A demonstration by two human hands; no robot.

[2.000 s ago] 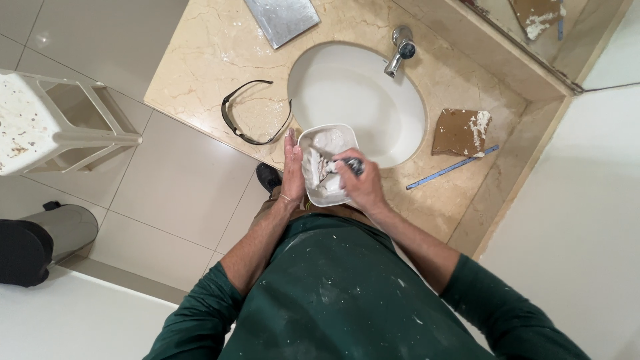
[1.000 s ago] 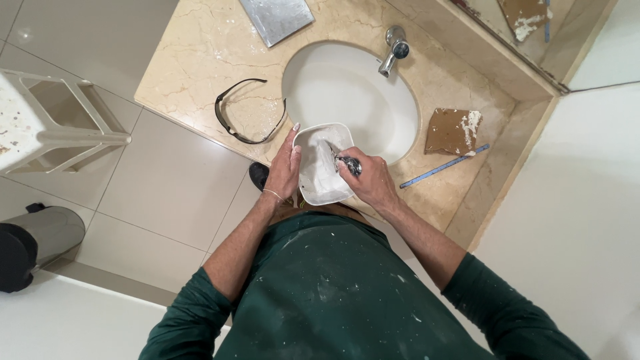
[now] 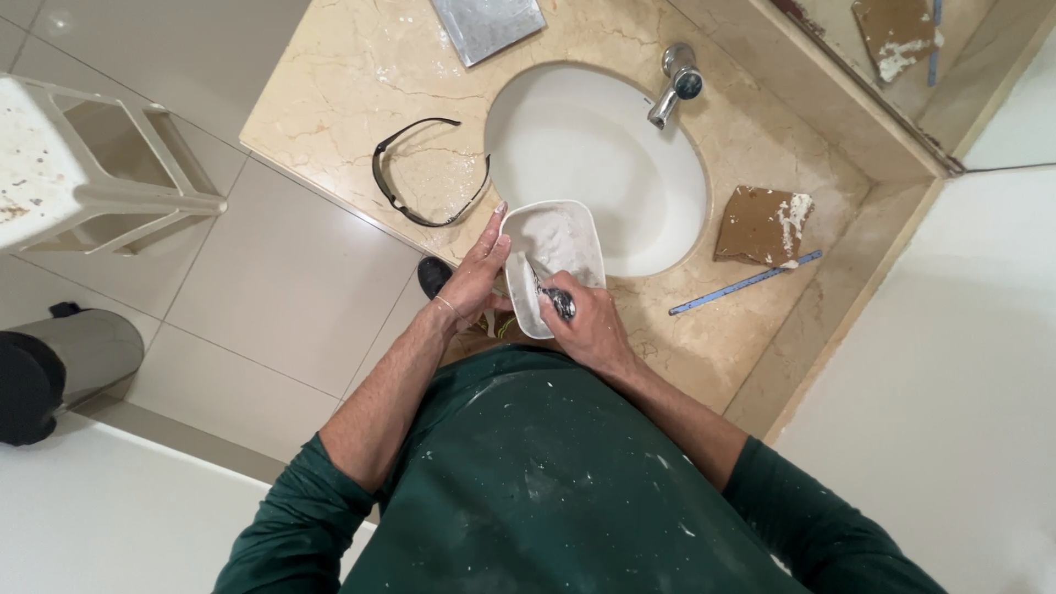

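Observation:
My left hand (image 3: 474, 280) holds a white plastic tub (image 3: 598, 247) by its left side, at the front edge of the counter beside the sink. White paste (image 3: 561, 235) lies inside the tub. My right hand (image 3: 587, 323) is closed around the dark, paste-smeared handle (image 3: 563, 304) of a tool, which looks like a putty knife. Its blade (image 3: 530, 271) points down into the tub along the left inner wall, and part of it is hidden. The oval white sink (image 3: 610, 165) lies just beyond the tub, under a chrome faucet (image 3: 676, 87).
On the marble counter (image 3: 330, 107) lie dark-framed glasses (image 3: 381, 169), a grey metal sheet (image 3: 488, 25), a brown piece (image 3: 752, 227) smeared with white and a blue strip (image 3: 734, 285). A paint-spotted white plastic stool (image 3: 41, 165) and a metal bin (image 3: 91, 351) stand on the left.
My right hand and the tool have shifted within the tub, with the blade now by the left inner wall. The paste has been moved about. My left hand still holds the tub.

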